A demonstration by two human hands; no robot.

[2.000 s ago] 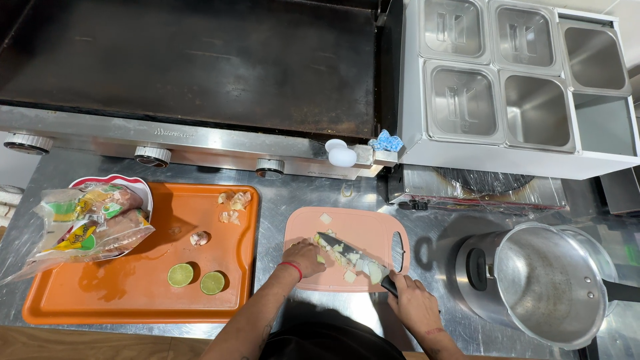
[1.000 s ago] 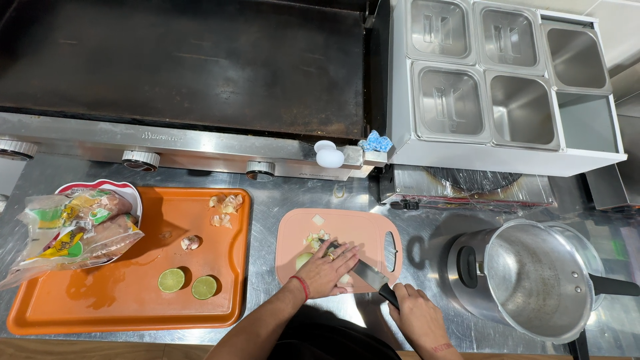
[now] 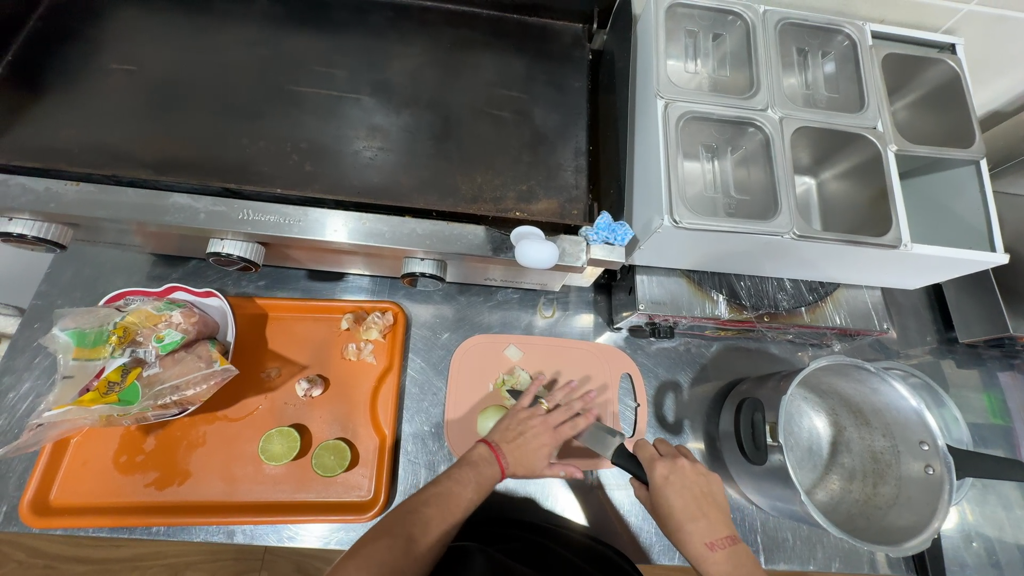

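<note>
A pink cutting board [image 3: 480,360] lies on the steel counter. On it are chopped pale pieces [image 3: 512,378] that look like onion or garlic, and a rounded pale-green piece, perhaps onion [image 3: 491,418]. With fingers spread, my left hand [image 3: 544,432] lies flat over the blade of a kitchen knife [image 3: 600,438], hiding its middle. The tip shows beyond the thumb side. My right hand [image 3: 680,484] grips the black handle at the board's lower right edge. Whatever lies beneath my left palm is hidden.
An orange tray [image 3: 192,504] at left holds lime halves [image 3: 279,446], a garlic piece [image 3: 310,386], skins [image 3: 368,324] and bagged raw meat [image 3: 152,360]. A large metal pot [image 3: 864,448] stands at right. Behind are a griddle [image 3: 320,104] and steel food pans [image 3: 724,168].
Two seconds ago my left fingers were at the board's left part, beside the chopped pieces. My left hand has since moved right and spread over the blade. My right hand still holds the knife.
</note>
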